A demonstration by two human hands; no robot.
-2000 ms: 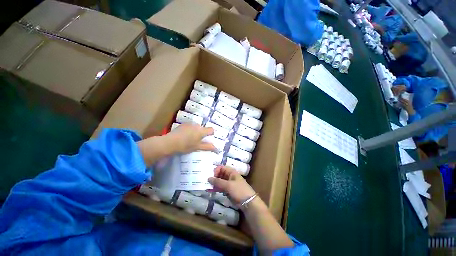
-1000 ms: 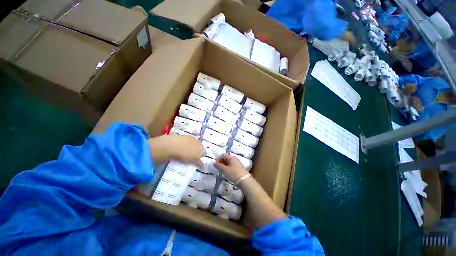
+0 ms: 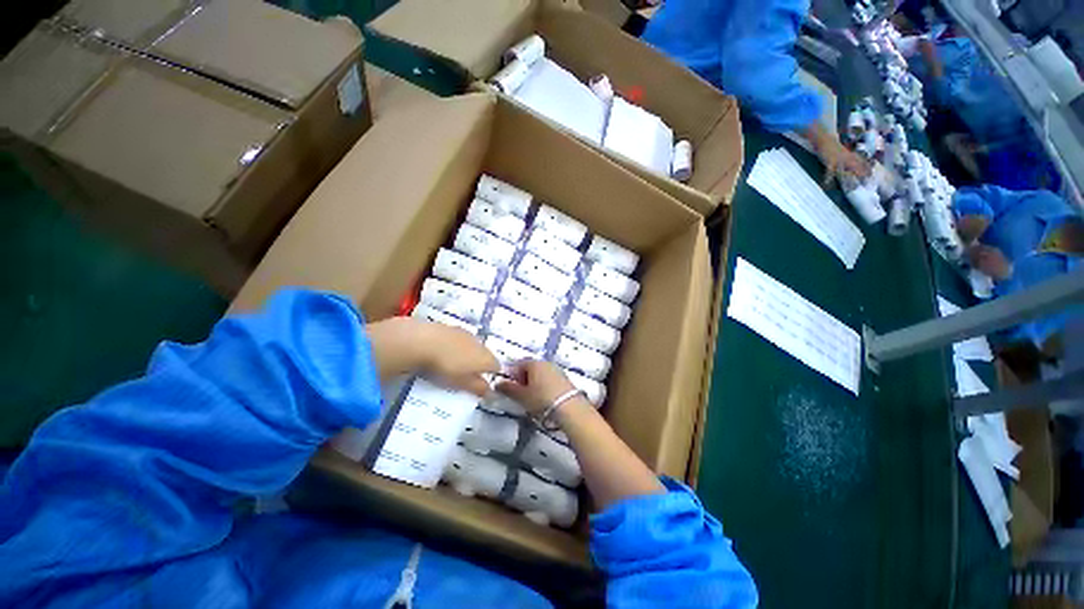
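Note:
White cylindrical units (image 3: 520, 327) lie in rows in the open carton (image 3: 666, 357) before me, several with a small dark dot. My left hand (image 3: 446, 355) is over the units, with a printed label sheet (image 3: 426, 434) below it; the sheet hangs over the units at the carton's left side. My right hand (image 3: 535, 388) meets its fingertips at the units just right of my left fingers. Its fingers look pinched together, but anything between them is too small to tell. The grip of my left hand on the sheet is partly hidden.
A neighbouring open carton (image 3: 723, 167) holds units and white sheets. A closed taped carton (image 3: 143, 131) stands at left. Printed sheets (image 3: 794, 324) lie on the green surface (image 3: 773, 523) at right, under a grey metal bar (image 3: 975, 312). Coworkers in blue smocks handle loose units at upper right.
Both hands have come together over the units from farther apart. The label sheet has shifted from between the hands to the lower left. A coworker's hand has reached the loose units on the green surface.

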